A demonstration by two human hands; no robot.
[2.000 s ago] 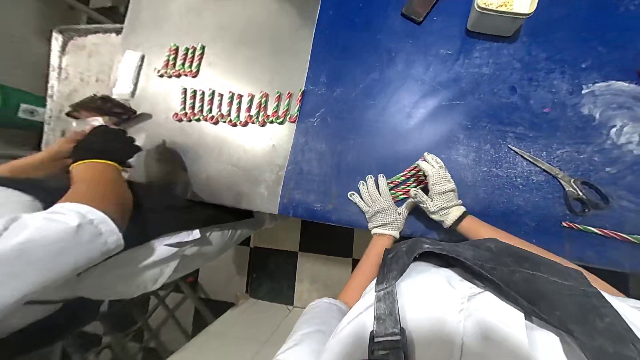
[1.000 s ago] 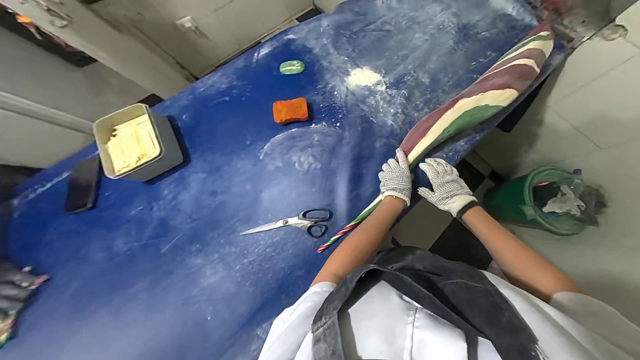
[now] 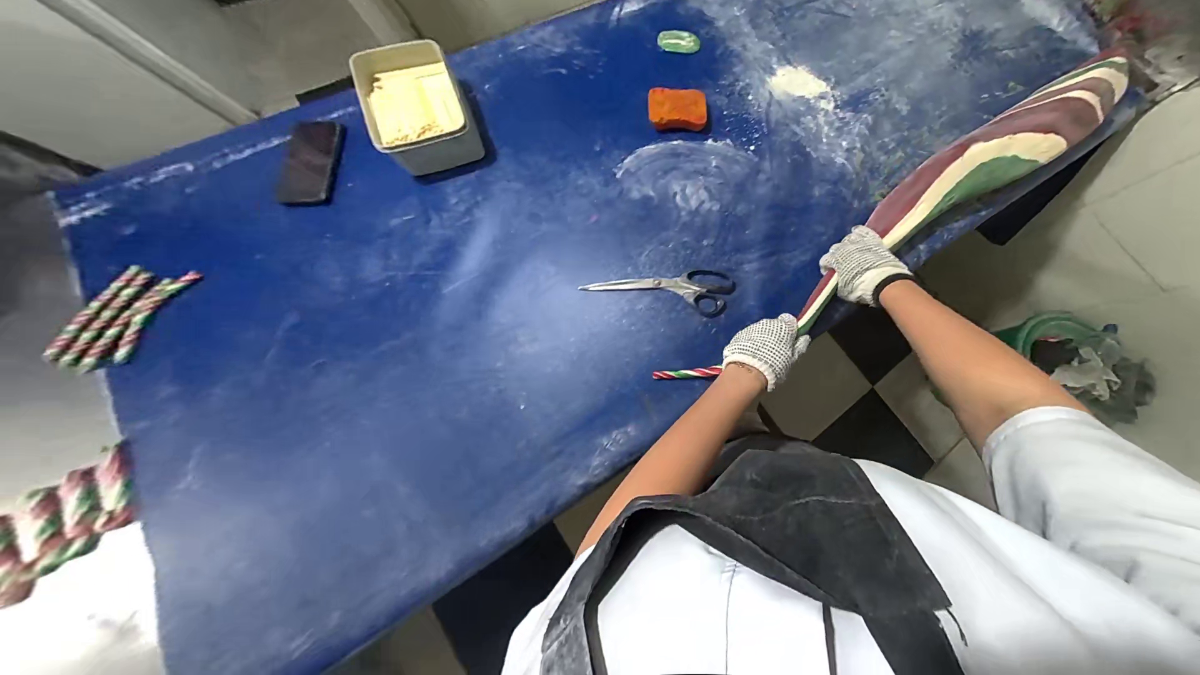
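A thick striped candy mass (image 3: pixel 994 155) in maroon, cream and green lies along the table's right edge and tapers toward me. My right hand (image 3: pixel 861 266), in a white knit glove, is closed around its narrow part. Further down the thin strand, my left hand (image 3: pixel 765 351), gloved alike, grips it. The strand's twisted red, white and green end (image 3: pixel 687 373) sticks out to the left of that hand. Scissors with black handles (image 3: pixel 670 287) lie with blades apart, above and left of my left hand.
On the blue table (image 3: pixel 375 394) are an orange block (image 3: pixel 678 110), a green oval piece (image 3: pixel 678 41), white powder (image 3: pixel 797 82), a dark phone (image 3: pixel 310 163) and a tub (image 3: pixel 433 150). Several twisted sticks (image 3: pixel 117 319) lie at the left. A green bin (image 3: pixel 1045 328) stands right, on the floor.
My left hand has moved down the strand, away from the thick mass; my right hand has closed around the narrow part. Two seconds ago both hands were at a bundle of striped sticks. The view has swung.
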